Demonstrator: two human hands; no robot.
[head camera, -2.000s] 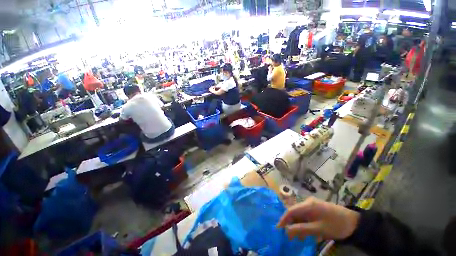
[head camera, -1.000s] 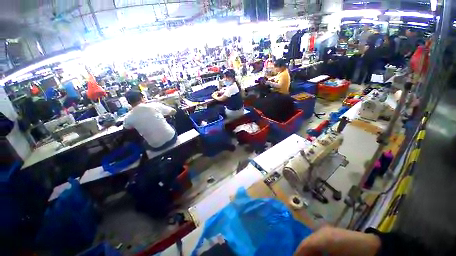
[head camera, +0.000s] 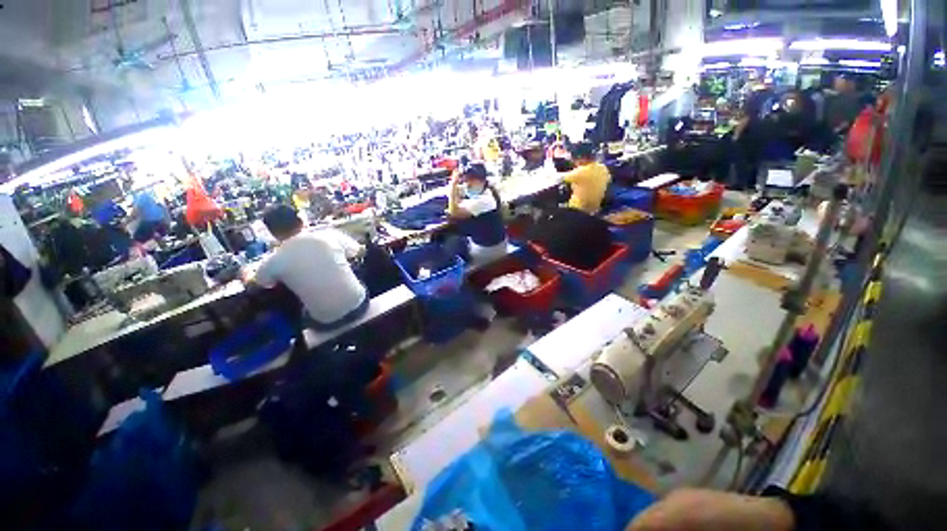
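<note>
A crumpled bright blue plastic bag (head camera: 530, 479) lies on the sewing table (head camera: 457, 430) at the bottom centre. My right hand (head camera: 711, 512) is at the bottom edge, at the bag's right side; its fingers are cut off by the frame, so I cannot tell whether it grips anything. My left hand is not in view. A cream industrial sewing machine (head camera: 654, 353) stands on the table beyond the bag. A small pale roll (head camera: 620, 438) lies between them. Magenta and dark thread cones (head camera: 797, 358) stand right of the machine.
Yellow-and-black hazard tape (head camera: 839, 399) runs along the right. Workers sit on benches: one in white (head camera: 315, 272), one in a dark vest (head camera: 478, 216), one in yellow (head camera: 588, 185). Red (head camera: 516, 287) and blue crates (head camera: 429, 272) hold cloth. Dark cloth (head camera: 327, 399) lies lower left.
My right hand has moved down, and its fingers have passed out of the frame. The view has tilted slightly up, and the dark cloth by the bag is mostly out of view.
</note>
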